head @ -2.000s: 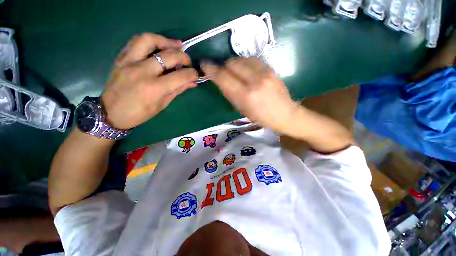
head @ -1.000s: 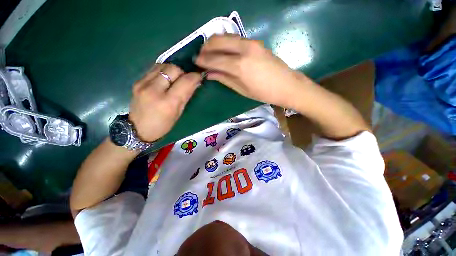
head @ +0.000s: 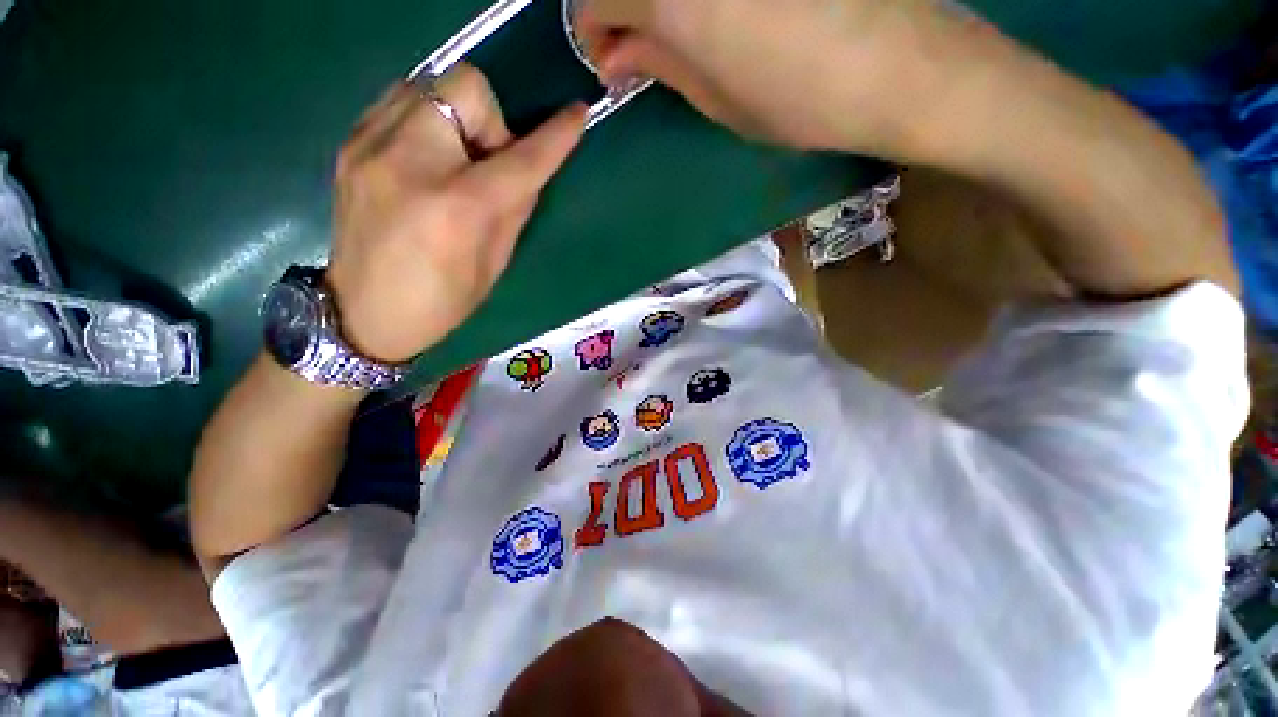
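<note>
A pale plastic frame [head: 474,34] lies at the top edge of the picture, partly cut off. My left hand [head: 428,210], with a ring and a watch, holds the loop end of the frame, with fingers on its far rim and the index finger or thumb at the near rim. My right hand [head: 701,56] is at the near rim [head: 617,101], farther right, its fingertips bent against the frame. The top of this hand is cut off by the picture's edge. The rounded end of the frame is mostly hidden by the right hand. No small part can be made out.
Loose pale frames [head: 105,336] overlap on the green bench [head: 252,84] at the far left. Below the bench edge at right are a brown carton [head: 911,287] and clear crinkled pieces [head: 852,224]. Another person's arm [head: 98,567] is at lower left, and blue cloth [head: 1226,112] at upper right.
The view has shifted, so the frame and hands sit higher in the picture. My right hand has moved right and up along the frame. My left hand still holds the loop end.
</note>
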